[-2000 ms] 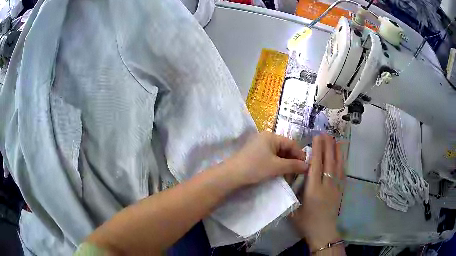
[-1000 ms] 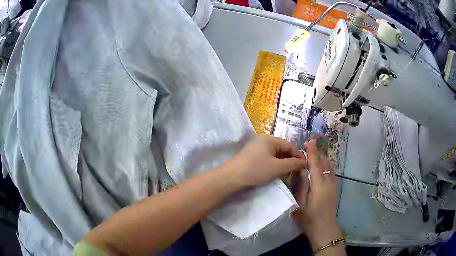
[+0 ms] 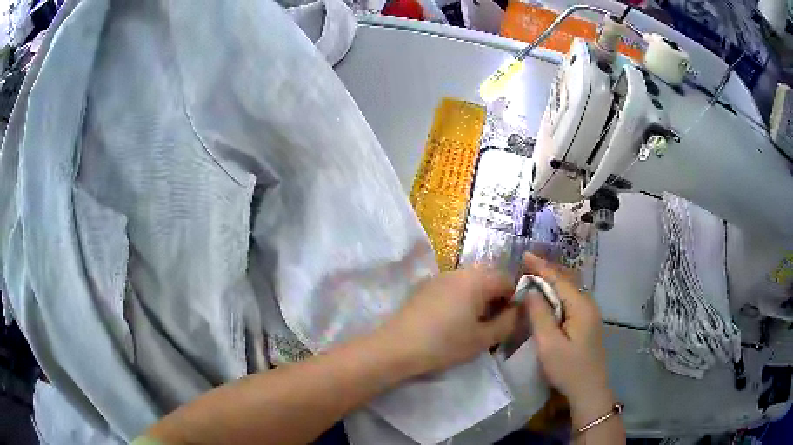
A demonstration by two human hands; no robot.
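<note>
A large pale grey garment [image 3: 330,174] lies heaped at the left, with its sleeve reaching down to a raw, fraying end under my left forearm. My left hand [image 3: 456,313] is over the sleeve, its fingertips pinching a small folded pale strip [image 3: 541,288]. My right hand [image 3: 569,335], with a bracelet at the wrist, holds the same strip, which curls up between finger and thumb. Both hands are just in front of the sewing machine's needle area. Where the strip runs below the hands is hidden.
The white sewing machine head [image 3: 578,122] stands behind and right of the hands. Shiny plates [image 3: 500,187] and orange-yellow tape [image 3: 448,178] lie left of it. A bundle of pale strips [image 3: 691,295] lies on the bed at right. A bent lamp stem with a yellow label [image 3: 502,80] stands behind.
The folded strip now curls up visibly between my hands. My right hand's fingers have bent around it, and my left hand has moved slightly down. The whole view has shifted slightly.
</note>
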